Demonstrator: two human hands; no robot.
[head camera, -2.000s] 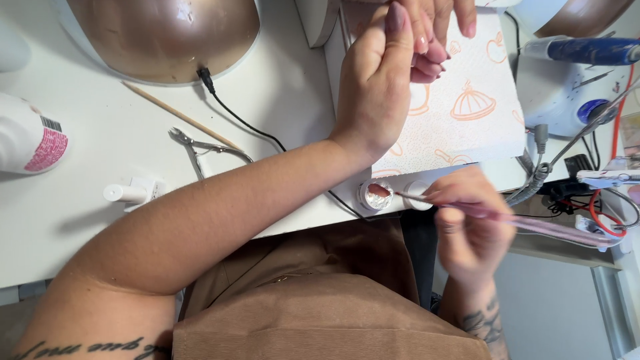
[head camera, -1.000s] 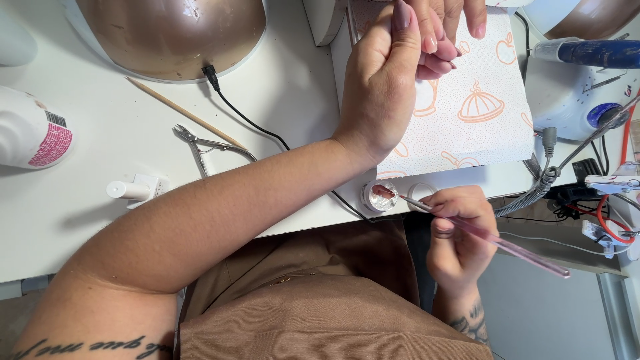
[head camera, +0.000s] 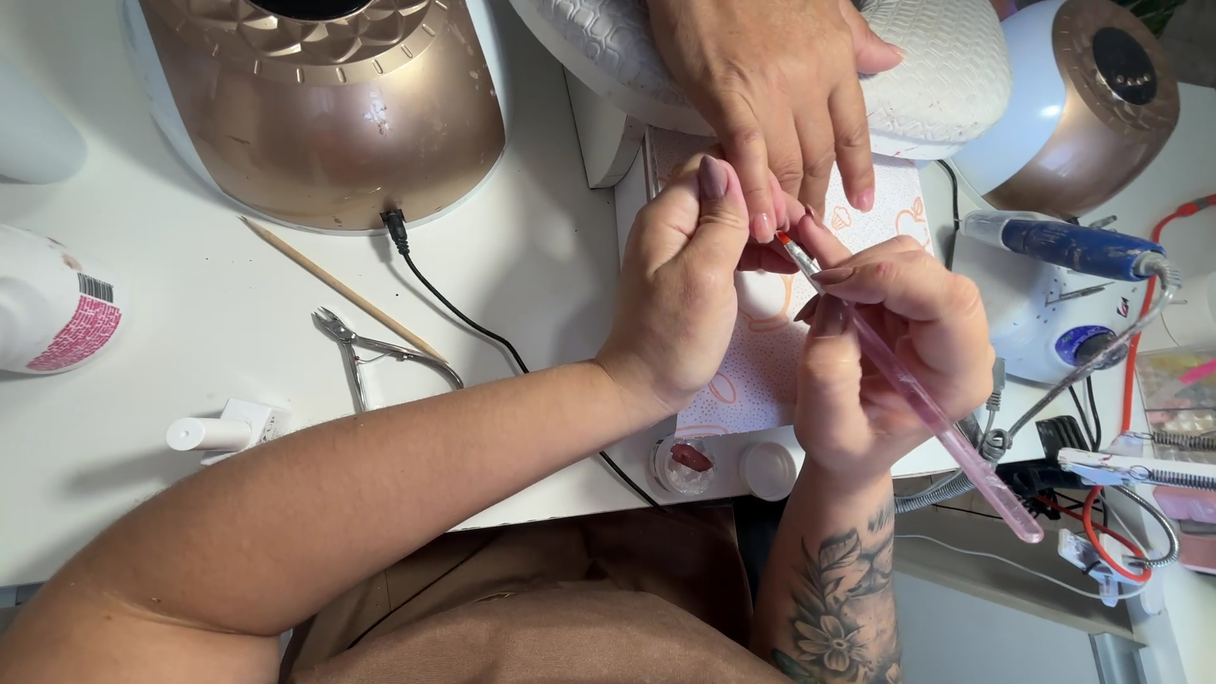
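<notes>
My left hand (head camera: 679, 275) grips a finger of another person's hand (head camera: 774, 85), its thumb beside the fingertip. That hand reaches in from the top over a white textured hand rest (head camera: 936, 71). Between the fingers and thumb of my right hand (head camera: 879, 351) is a nail brush with a pink translucent handle (head camera: 907, 389). Its reddish tip is at or very near the held finger's nail; contact cannot be told. Below my hands lies a printed paper towel (head camera: 750, 380). An open small jar of reddish gel (head camera: 686, 464) stands at the table's front edge, beside a white round lid (head camera: 768, 470).
A gold nail lamp (head camera: 332, 123) with a black cable stands upper left. Left of my forearm lie a wooden stick (head camera: 342, 290), cuticle nippers (head camera: 356, 347), a white-capped bottle (head camera: 209, 434) and a large white bottle (head camera: 57, 304). A blue nail drill handpiece (head camera: 1073, 247) and second lamp (head camera: 1121, 104) are at right.
My right hand has moved up from the gel jar, where the brush tip was, to the other person's fingertips. More of that person's hand now shows. The view has shifted upward.
</notes>
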